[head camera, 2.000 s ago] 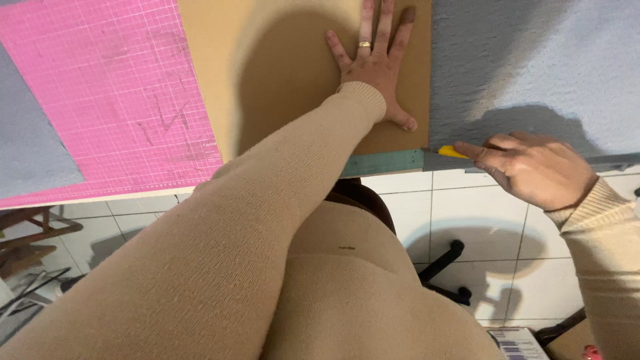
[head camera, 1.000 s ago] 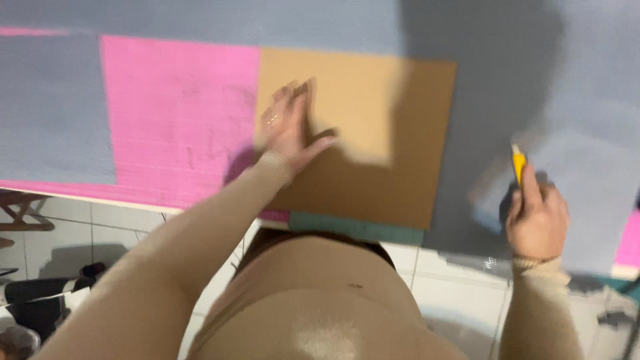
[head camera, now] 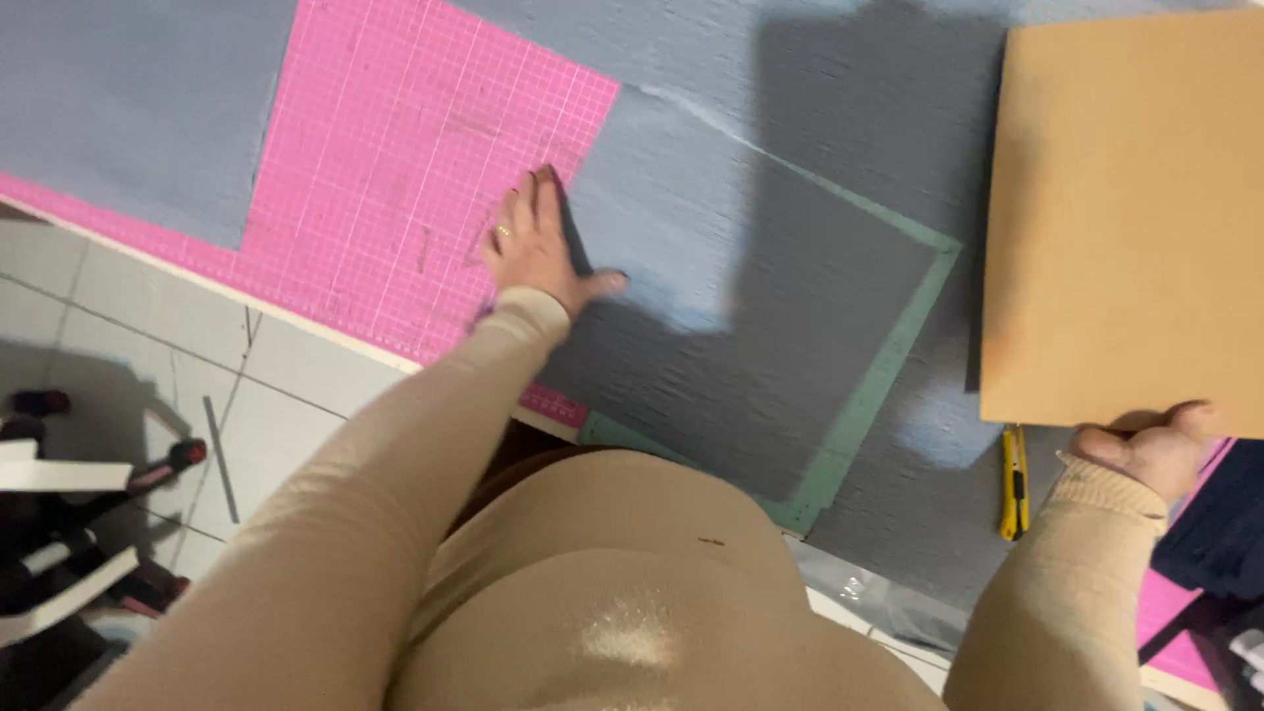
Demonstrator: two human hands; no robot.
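Note:
My left hand [head camera: 541, 242] lies with spread fingers across the edge between a pink gridded cutting mat [head camera: 395, 188] and a cut piece of grey sheet material [head camera: 681, 217]. A green strip of mat [head camera: 879, 365] shows along the right side of that piece. At the right, my right hand [head camera: 1150, 449] grips the lower edge of a brown rectangular board [head camera: 1126, 227], its fingers partly hidden beneath. A yellow utility knife [head camera: 1014, 484] lies on the grey sheet just left of my right hand, partly under the board's corner.
Another grey sheet [head camera: 128, 109] covers the mat's left part. The table's pale front edge [head camera: 326, 341] runs close to my body. Dark chair parts [head camera: 148, 474] stand on the tiled floor at lower left. Dark fabric [head camera: 1220, 523] lies at the far right.
The brown board has moved right, off the cut grey piece, and is now in my right hand. The yellow knife, held in my right hand before, now lies on the grey sheet.

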